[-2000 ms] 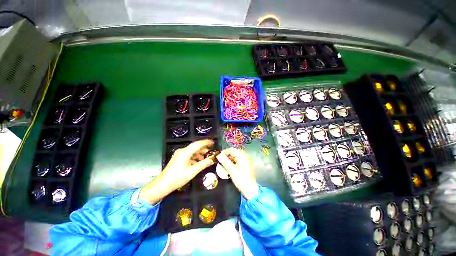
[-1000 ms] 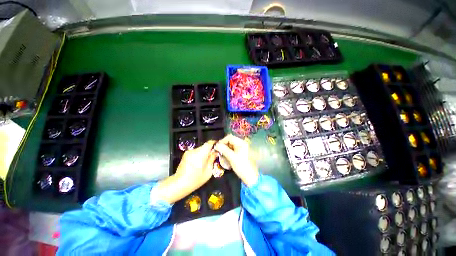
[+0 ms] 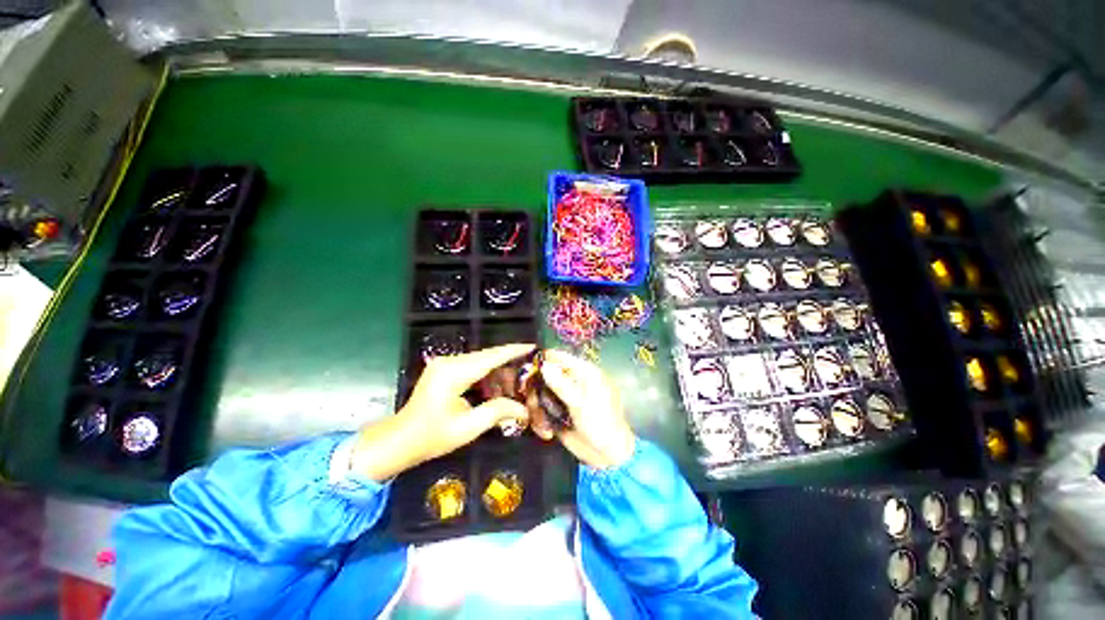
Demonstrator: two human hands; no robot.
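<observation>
My left hand (image 3: 442, 409) and my right hand (image 3: 579, 406) meet over the middle of the black pocket tray (image 3: 470, 325). Between their fingertips they hold a small dark round piece (image 3: 533, 385), mostly hidden by the fingers. The tray's far pockets hold dark round units (image 3: 451, 236) with thin red or white lines. Two gold round pieces (image 3: 503, 493) lie in its near pockets. A small silver-white spot shows below my left fingertips; what it belongs to is unclear.
A blue bin (image 3: 597, 282) of tangled wires stands beyond my right hand, with a loose wire pile (image 3: 576, 317) below it. A clear blister tray (image 3: 776, 291) of silver discs is at right. Other black trays stand left (image 3: 182, 303), far (image 3: 685, 136) and right (image 3: 963, 327). Stacked blister trays (image 3: 836, 545) are lower right.
The dark piece between my fingers has turned, and the silver-white disc seen at my fingers before is now mostly hidden. My right fingers are more curled. The view has shifted slightly.
</observation>
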